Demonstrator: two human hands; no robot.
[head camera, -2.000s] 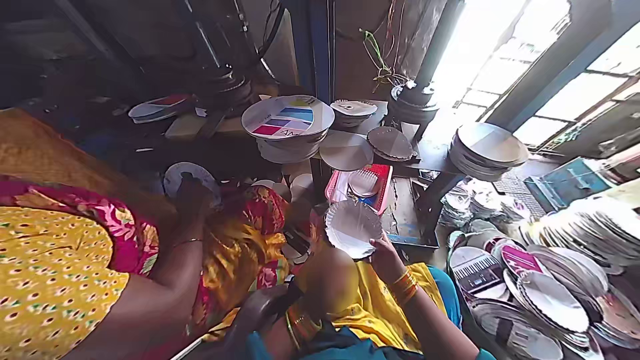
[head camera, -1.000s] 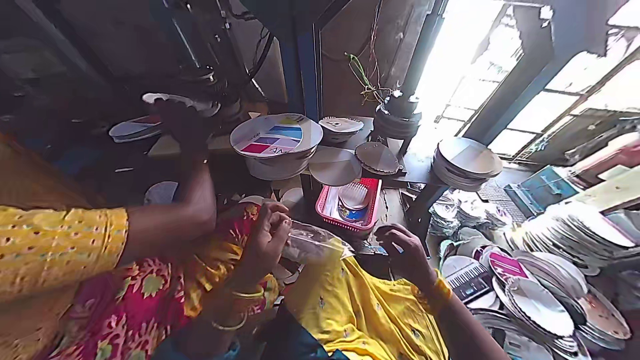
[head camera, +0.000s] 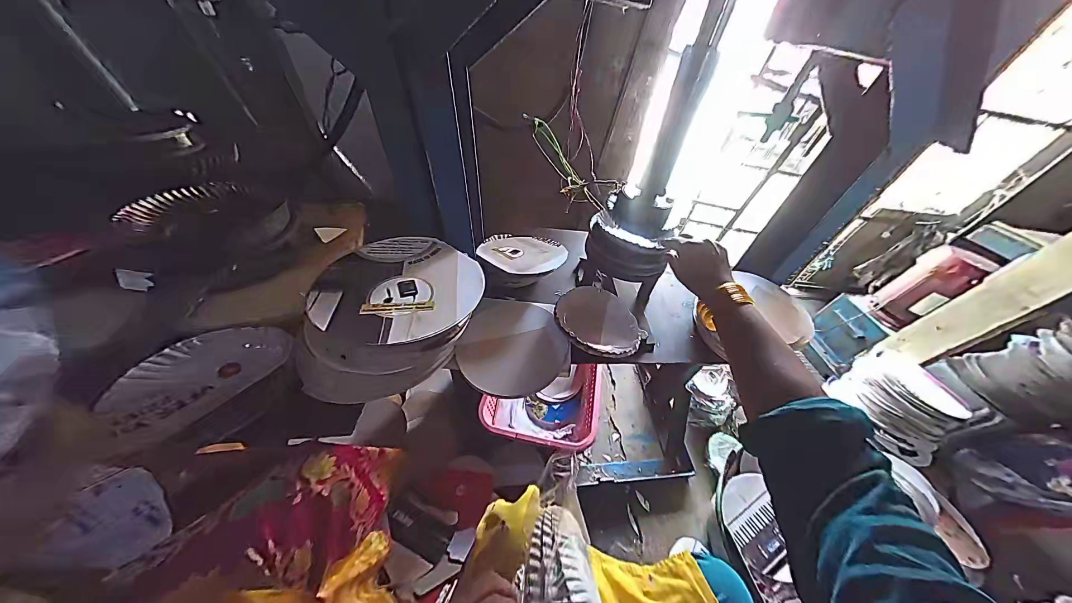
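Observation:
My right hand (head camera: 702, 266), with gold bangles at the wrist, reaches to the right edge of the round forming die (head camera: 628, 243) of a press. A shiny fluted rim shows in the die; whether my fingers grip it cannot be told. My left hand (head camera: 486, 588) is low at the bottom edge, blurred and mostly cut off, beside fluted paper plates (head camera: 554, 557) standing on edge at my lap. In front of the die lies a round fluted plate (head camera: 599, 321). Flat paper discs (head camera: 512, 347) lie left of it, beside a taller stack of printed discs (head camera: 394, 293).
A pink plastic basket (head camera: 589, 419) sits below the bench. Blue steel press posts (head camera: 435, 151) rise behind the bench. More discs (head camera: 775, 314) are right of the die, and heaps of plates (head camera: 909, 402) fill the right side. A blurred person is at far left.
My right hand has gone from above my lap up to the press die. My left hand has moved down to the bottom edge. The other person's arm has left the press at left.

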